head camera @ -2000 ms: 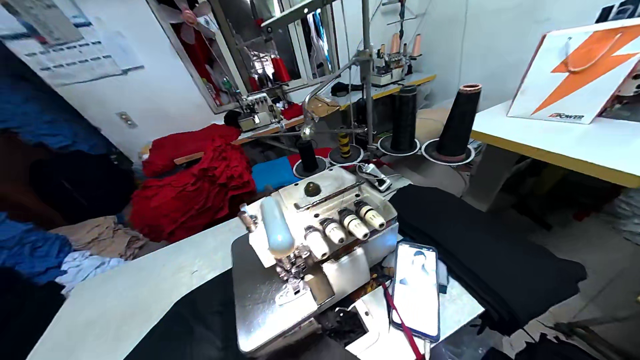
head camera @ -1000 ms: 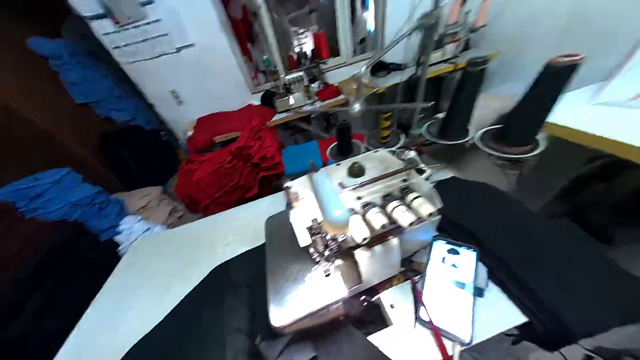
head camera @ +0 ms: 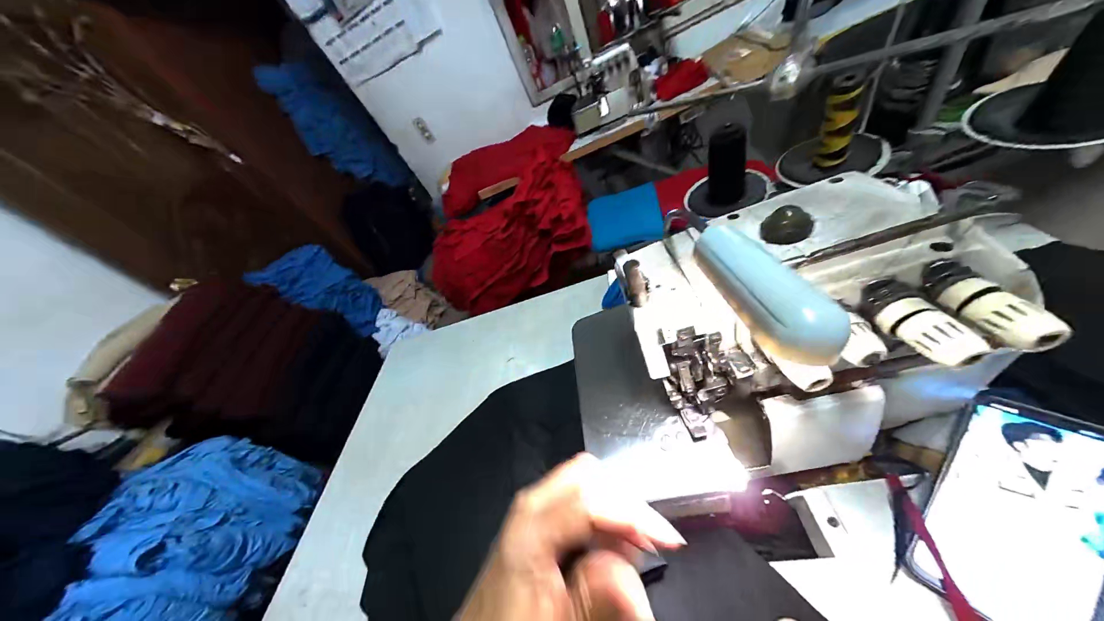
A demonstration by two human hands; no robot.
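Note:
My left hand (head camera: 569, 548), blurred, reaches in from the bottom, fingers curled and pointing right. Its thumb and fingers close on the edge of a dark fabric piece (head camera: 720, 578), just below the metal plate of an overlock sewing machine (head camera: 690, 457). Of my right hand, only what seems a fingertip (head camera: 786, 617) shows at the bottom edge, by the same fabric; the rest is hidden. The machine's presser foot (head camera: 695, 423) sits above the lit plate. A larger black fabric (head camera: 474, 483) lies on the table left of the machine.
A smartphone (head camera: 1018, 509) with its screen lit and a red strap (head camera: 931, 543) lie right of the machine. Thread cones (head camera: 727, 164) stand behind it. Left of the pale table (head camera: 448, 354) are piles of blue (head camera: 198, 526), maroon (head camera: 207, 354) and red cloth (head camera: 517, 224).
My left hand has come into view at the bottom with a dark fabric piece. Dark cloth showed there a second ago, with no hand visible. The view has turned left and come closer.

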